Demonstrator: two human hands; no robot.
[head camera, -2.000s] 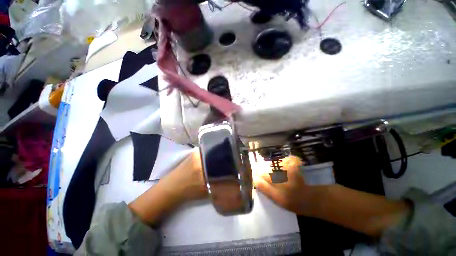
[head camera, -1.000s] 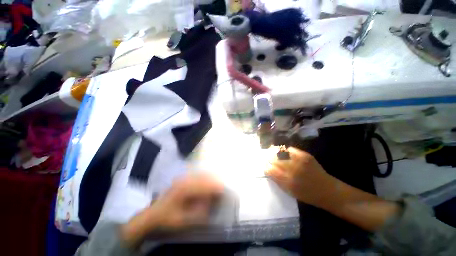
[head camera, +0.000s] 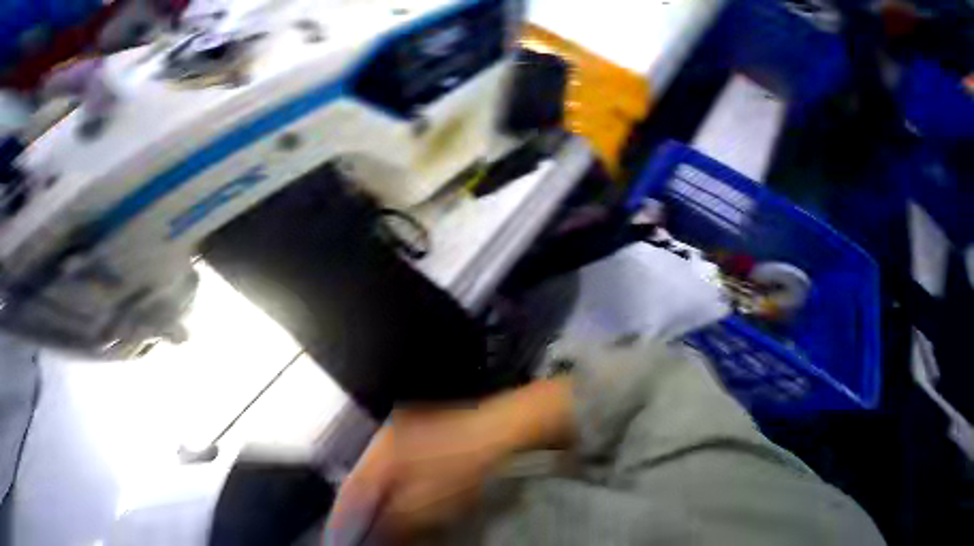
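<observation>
My right hand (head camera: 427, 475), blurred, is at the bottom centre, in front of the sewing machine (head camera: 256, 139); its fingers point down-left, and I cannot tell whether they hold anything. A black piece (head camera: 267, 501) lies just left of my fingers. A large black panel (head camera: 342, 288) lies on the machine bed below the head. The needle area at the left is blurred. A thin dark line crosses the brightly lit white surface (head camera: 128, 416). My left hand is not in view.
A blue lattice basket (head camera: 867, 320) stands at the right, with mixed small things inside. White fabric (head camera: 641, 288) lies between it and the machine. A yellow bag (head camera: 598, 96) is behind the machine's end. My grey-green sleeve crosses the lower right.
The view has swung to the right, bringing the basket and yellow bag in. My left hand has gone out of the picture. My right hand has come away from the needle area.
</observation>
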